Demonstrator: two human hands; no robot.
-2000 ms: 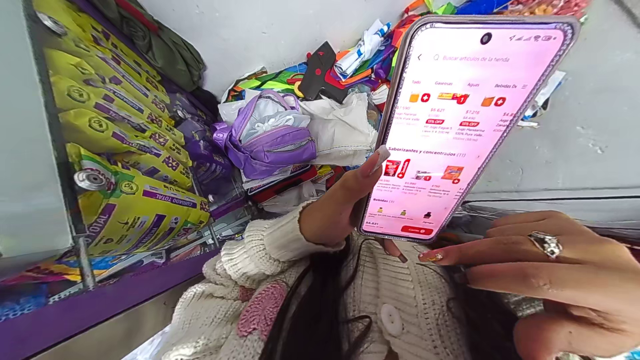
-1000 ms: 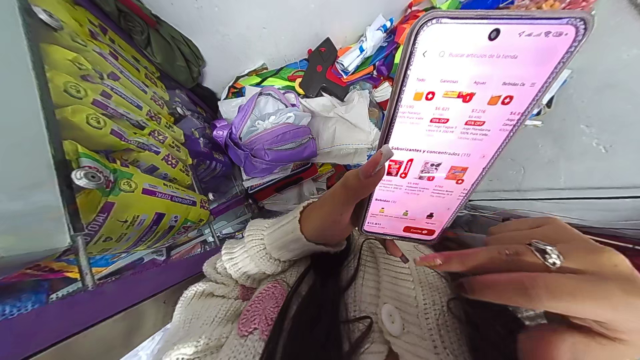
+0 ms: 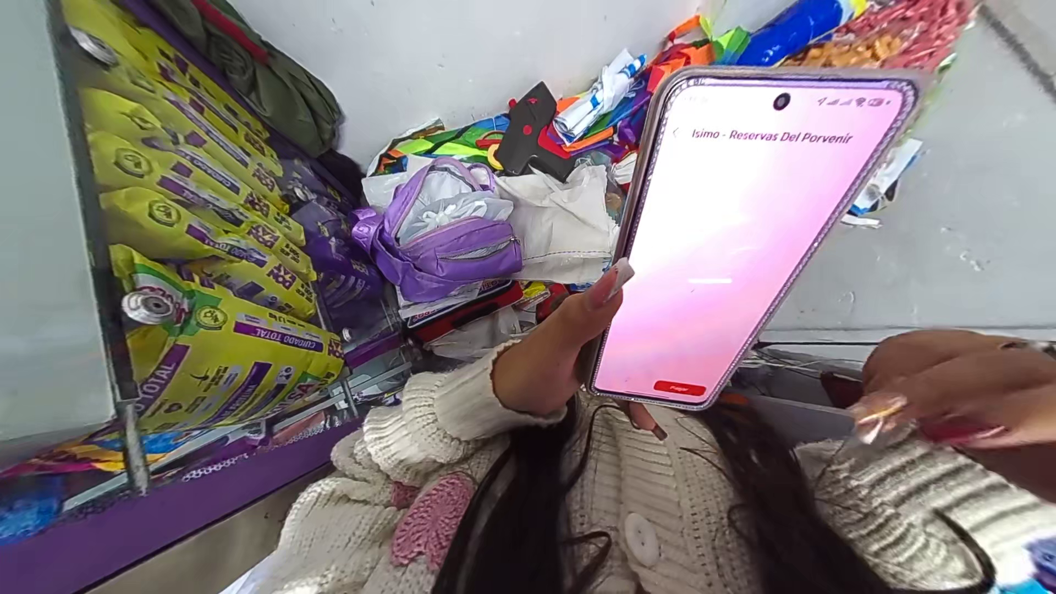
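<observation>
My left hand (image 3: 557, 351) grips the lower left edge of a smartphone (image 3: 726, 247) in a glittery-edged case, thumb along its side and a fingertip showing below it. The screen faces me, mostly blank pinkish white, with a line of writing at the top and a red button near the bottom. My right hand (image 3: 965, 400), blurred, is right of the phone and apart from it. Its fingers are bent and hold nothing that I can see; a ring shows at the right edge. Both arms wear a cream knitted cardigan (image 3: 660, 487).
At left, yellow and purple packages (image 3: 239, 355) lie behind a glass panel (image 3: 54, 231) above a purple ledge (image 3: 190, 511). A purple bag (image 3: 454, 247) rests beside white cloth (image 3: 565, 219). Behind are a black and red tool (image 3: 532, 132), colourful wrappers and a dark green garment (image 3: 256, 78).
The phone screen has gone from a list of products to a mostly blank page with a red button. My right hand has moved right, away from the phone's lower edge. My left hand still holds the phone.
</observation>
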